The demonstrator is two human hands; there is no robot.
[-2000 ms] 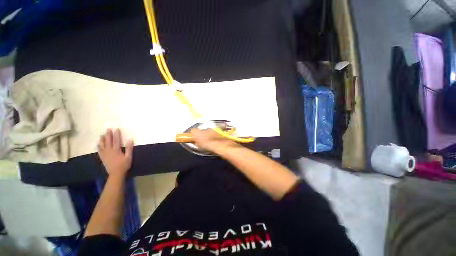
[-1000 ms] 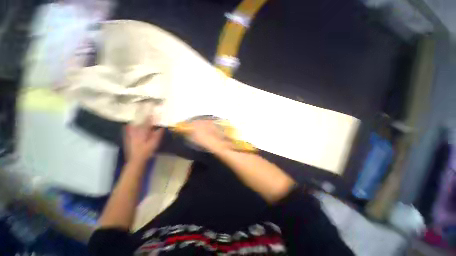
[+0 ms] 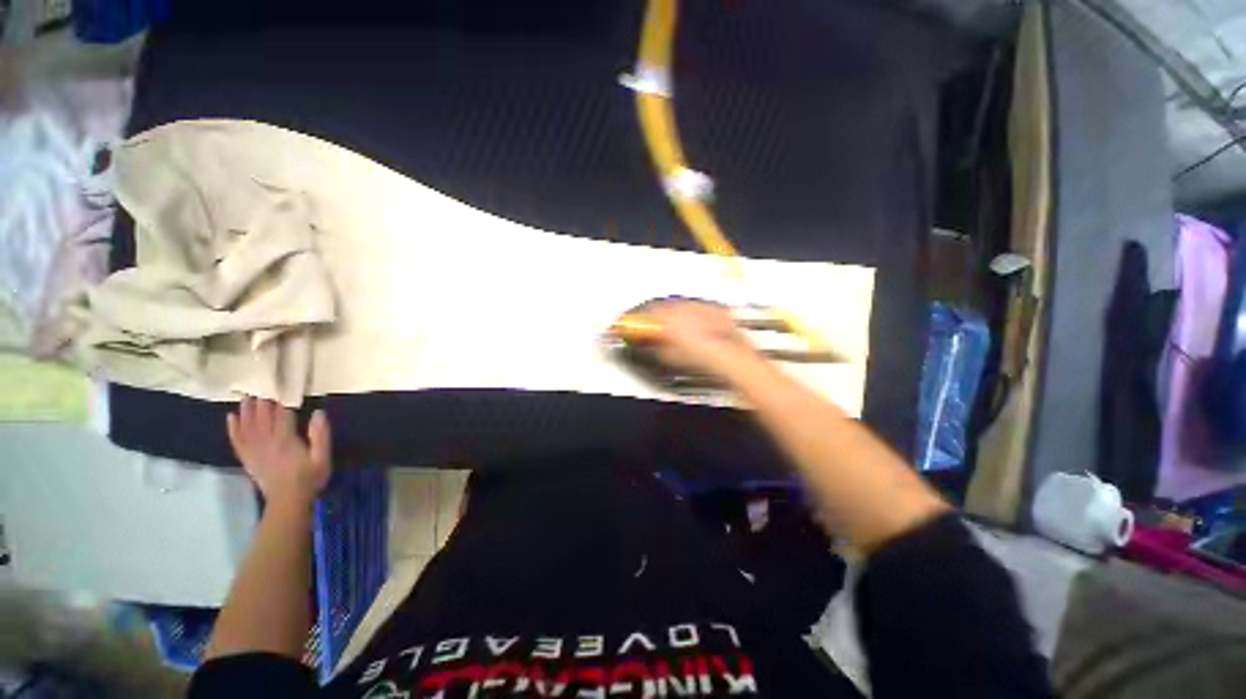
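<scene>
A cream trouser leg (image 3: pixel 465 301) lies across the black ironing table cover (image 3: pixel 478 150). Its narrow straight hem is at the right and its wide end is bunched in folds at the left. My right hand (image 3: pixel 687 336) is closed around the handle of the steam iron (image 3: pixel 642 362), which rests on the narrow part of the leg near its front edge. The iron is slightly blurred, and its plate is hidden under it. A yellow steam hose (image 3: pixel 659 123) with white ties runs from the top to the iron. My left hand (image 3: pixel 279 448) lies with fingers spread at the cloth's front left edge, holding nothing.
Pale cloth pieces (image 3: pixel 48 178) lie at the far left, above a white side board (image 3: pixel 123 512). A blue basket (image 3: pixel 351 546) is below the table. A blue plastic packet (image 3: pixel 952 382) is at the right end. A white thread cone (image 3: pixel 1080 511) lies at the lower right.
The iron and my right hand have moved right along the leg toward the hem. My left hand has moved left along the front edge. The view has also turned and shifted.
</scene>
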